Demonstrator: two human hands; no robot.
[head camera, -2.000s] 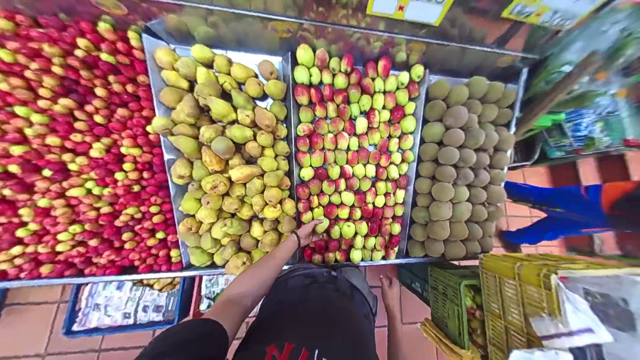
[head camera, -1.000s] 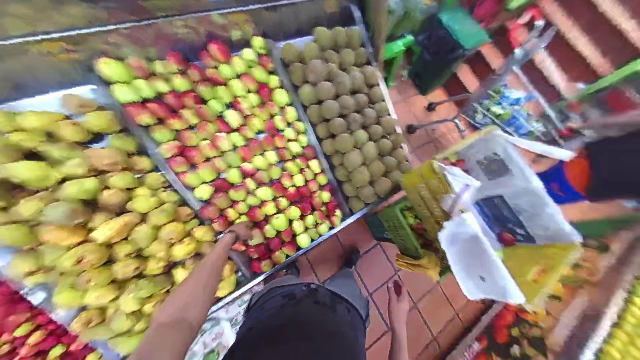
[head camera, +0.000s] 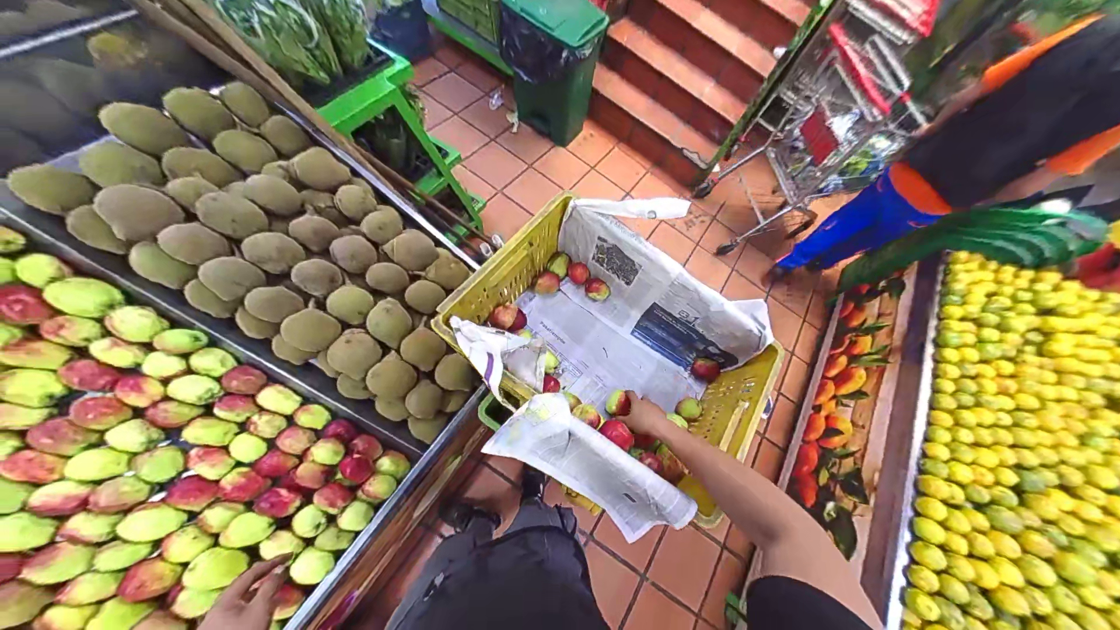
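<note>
My right hand (head camera: 646, 415) reaches into a yellow plastic crate (head camera: 739, 411) lined with newspaper (head camera: 595, 332). Its fingers are on a red-and-green apple (head camera: 619, 402) near the crate's front side, among several others. More apples (head camera: 577, 273) lie at the crate's far left corner and along its left side. At the lower left my left hand (head camera: 248, 597) rests over the display of red-and-green apples (head camera: 214, 569), fingers spread and touching the fruit; whether it grips one cannot be told.
Brown round fruit (head camera: 271, 249) fills the neighbouring bin. A green stand (head camera: 376, 96), a green waste bin (head camera: 553, 70), steps (head camera: 674, 70) and a shopping cart (head camera: 814, 149) stand beyond. A person (head camera: 1006, 131) is at the upper right, above a display of yellow fruit (head camera: 1006, 437).
The view has swung right toward the crate. My right hand, hanging low beside my body before, is now inside the crate at an apple. My left hand remains at the apple display.
</note>
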